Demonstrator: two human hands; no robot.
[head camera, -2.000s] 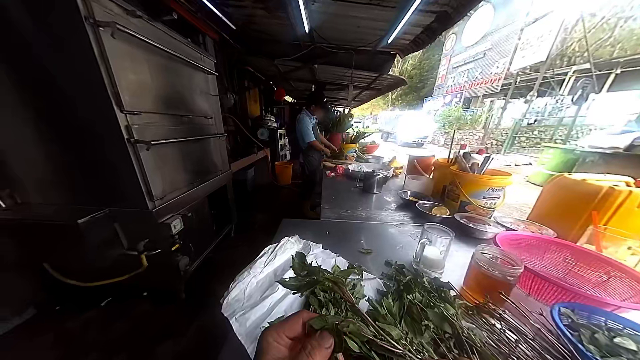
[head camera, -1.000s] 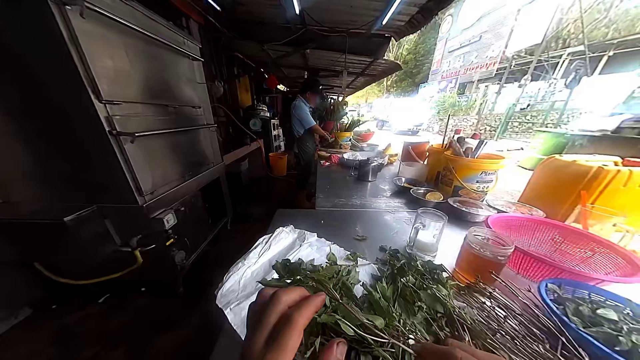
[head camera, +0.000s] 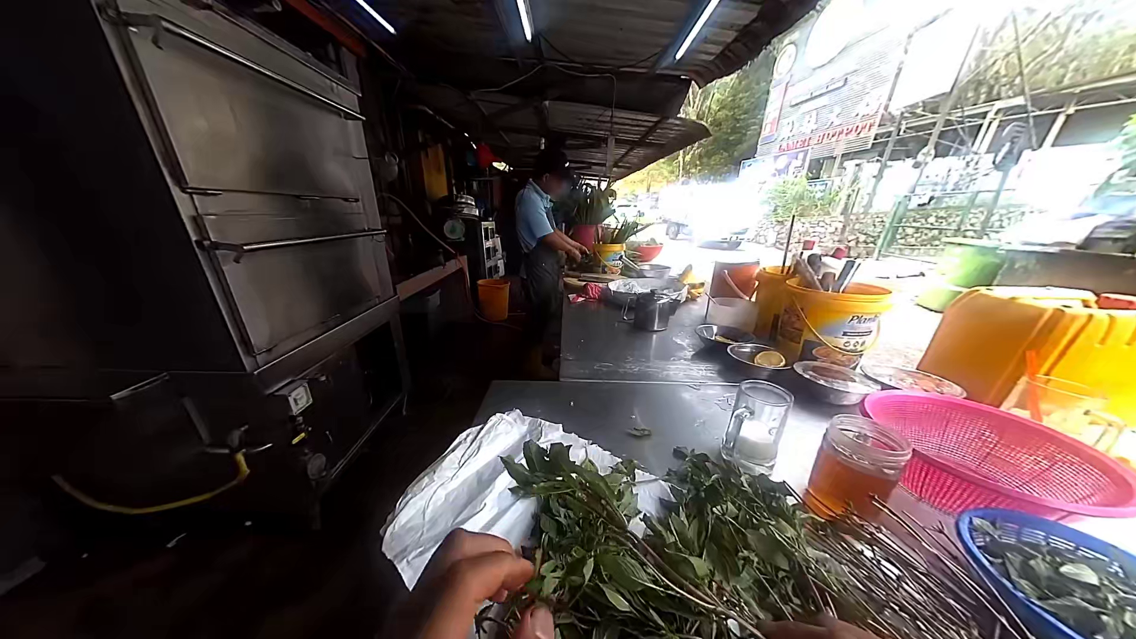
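Observation:
A heap of leafy green herb stems lies over a crumpled white paper or plastic sheet on the steel table. At the heap's left side, my left hand has its fingers curled against the leaves; whether it grips a sprig cannot be told. Only a sliver of my right hand shows at the bottom edge, against the stems, mostly cut off by the frame. Bare stems spread to the right. Beside them a blue plastic basket holds plucked leaves.
Behind the herbs stand a glass mug with white contents and a jar of amber liquid. A pink basket, metal bowls and a yellow bucket line the right. A person works farther along; a steel oven stands left.
My left hand has moved from over the middle of the herbs to their left side, its fingers more curled. My right hand has dropped lower, almost out of view.

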